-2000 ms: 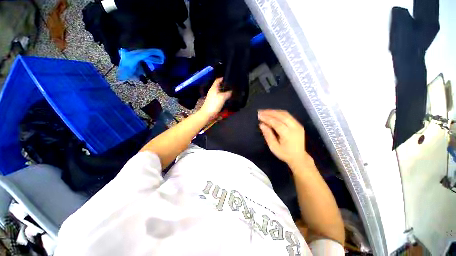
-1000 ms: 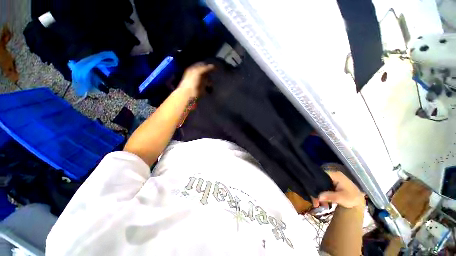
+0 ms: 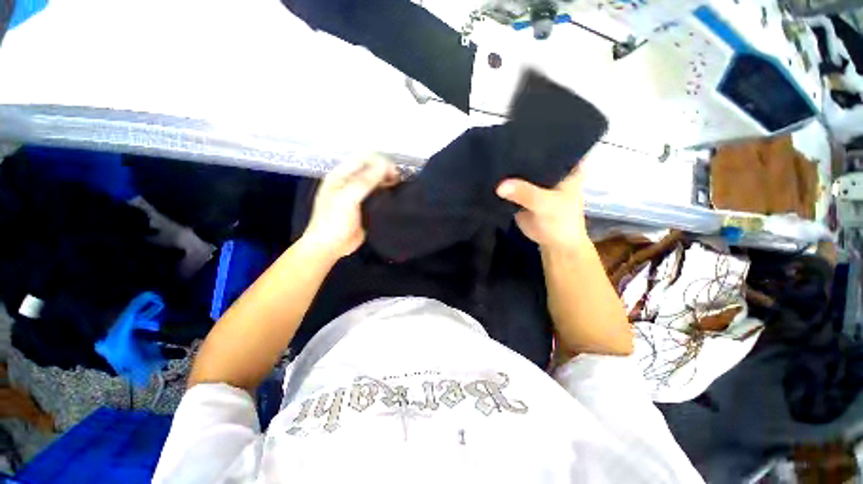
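Observation:
A black fabric panel (image 3: 445, 194) is held between my two hands, over my lap and the table's front edge. My left hand (image 3: 348, 203) grips its left end. My right hand (image 3: 549, 208) grips it near the right end, with the thumb on top and the fingers hidden behind the cloth. The panel's far right end stands up above my right hand and is a little blurred. A narrow black piece (image 3: 393, 43) lies on the white machine table (image 3: 189, 66), beyond the panel, its pointed end near the machine bed.
The sewing machine's white body (image 3: 662, 66) is at the upper right. Brown cloth (image 3: 765, 178) lies on the table's right. White and brown scraps with loose threads (image 3: 691, 312) hang below. A blue bin (image 3: 95, 449) and a light blue bundle (image 3: 134, 336) are at lower left.
The view has turned right toward the machine. My hands have brought the black panel up from my lap to the table edge and moved closer together. My right hand, empty at first, now holds it.

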